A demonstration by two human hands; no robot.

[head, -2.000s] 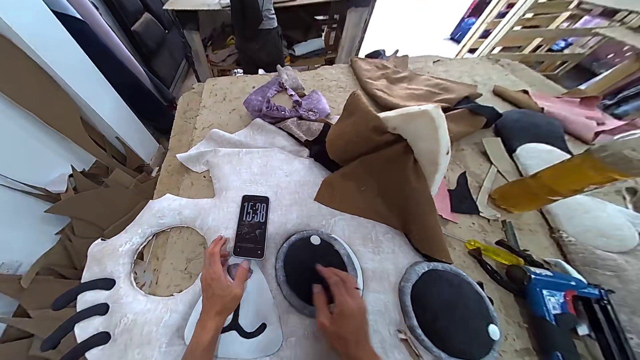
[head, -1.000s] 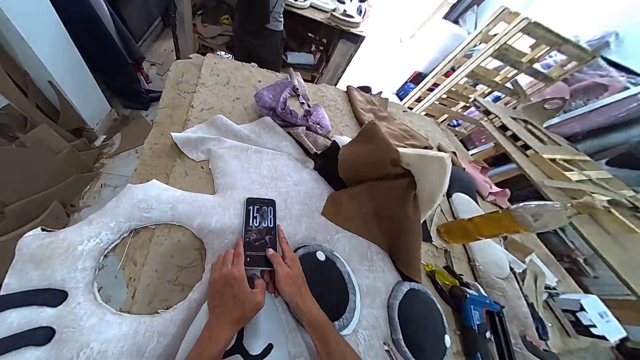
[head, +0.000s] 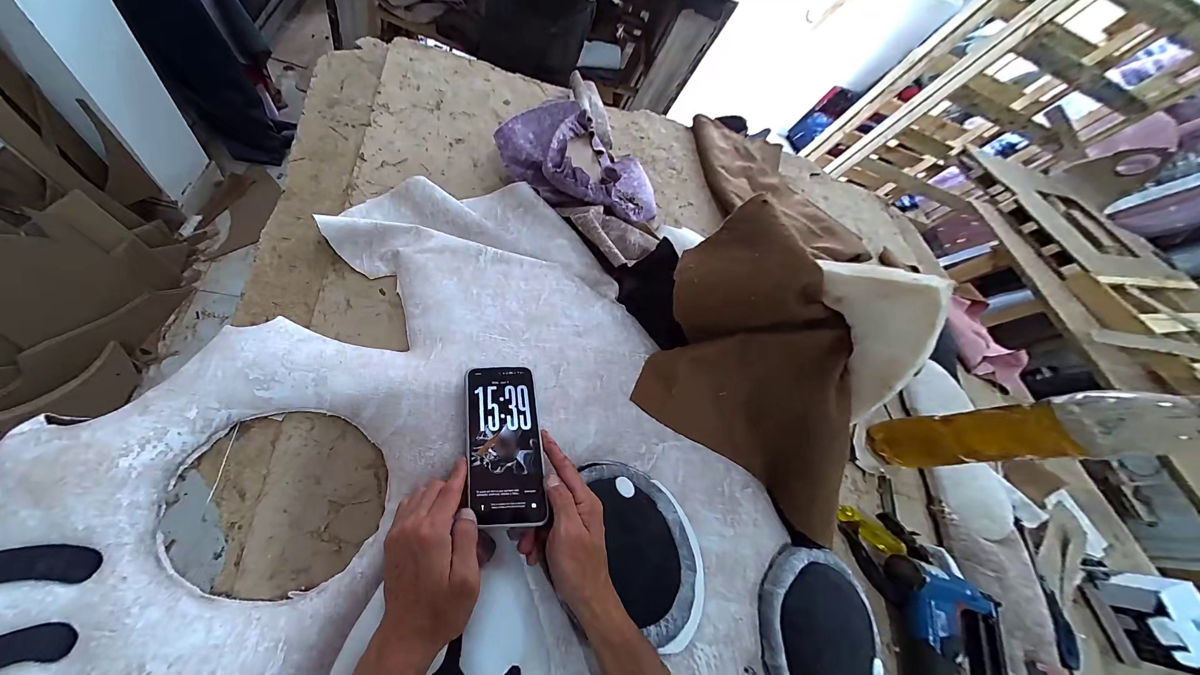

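Note:
A smartphone with its screen lit (head: pixel 506 450) is held between my left hand (head: pixel 431 562) and my right hand (head: pixel 577 544), which grip its lower sides. Beneath it spreads a large pale fabric piece (head: pixel 506 309) with a round cut-out at the left and black strips. A black oval eye piece with a grey and white rim (head: pixel 642 544) lies just right of my right hand. A second eye piece (head: pixel 825 609) is farther right. White and black appliqué below the phone is partly hidden by my hands.
Brown fabric (head: pixel 778 394) and a purple ruffled cloth (head: pixel 577 155) lie on the worn table (head: pixel 450 103). At right are a bottle of amber liquid (head: pixel 984 431), a blue tool (head: pixel 947 600) and a wooden pallet frame (head: pixel 937 66). Cardboard offcuts (head: pixel 75 291) stand at left.
Two seconds ago both hands were apart, the right over the eye piece and the left at the phone's lower edge. Now both hold the phone. The view has shifted.

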